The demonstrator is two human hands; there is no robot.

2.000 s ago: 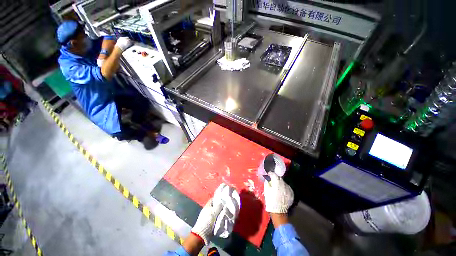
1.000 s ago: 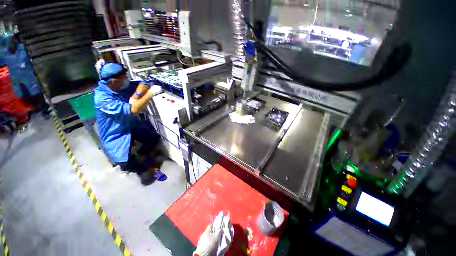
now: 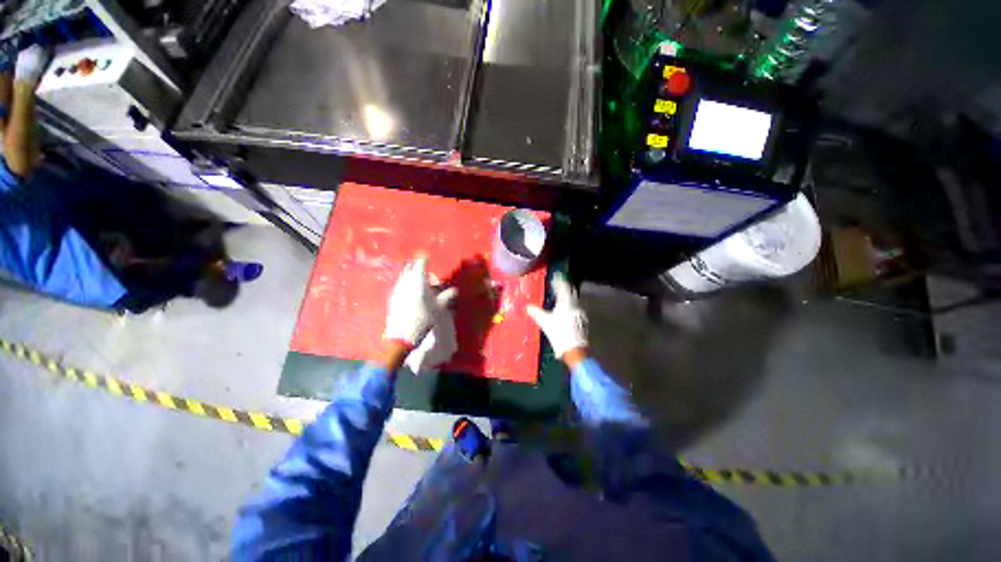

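The grey-white cup (image 3: 520, 243) stands at the right rear of the red-topped bench (image 3: 362, 247), its open top facing up. My left hand (image 3: 413, 307), in a white knit glove, is over the middle of the bench. A crumpled white cloth (image 3: 437, 343) hangs from its underside, so the hand holds it. My right hand (image 3: 562, 318), also gloved, is at the bench's right edge, just below the cup and apart from it. Its fingers are apart and it holds nothing.
The metal machine table (image 3: 340, 88) lies behind the bench, with a white cloth (image 3: 335, 9) at its far side. A control panel (image 3: 729, 130) with a lit screen is at the right, above a white bucket (image 3: 768, 242). Another person's blue sleeve (image 3: 55, 258) is at the left.
The view has tilted down and turned right. My right hand, on the cup two seconds ago and unseen one second ago, is now visible and off it. My left hand still has the cloth.
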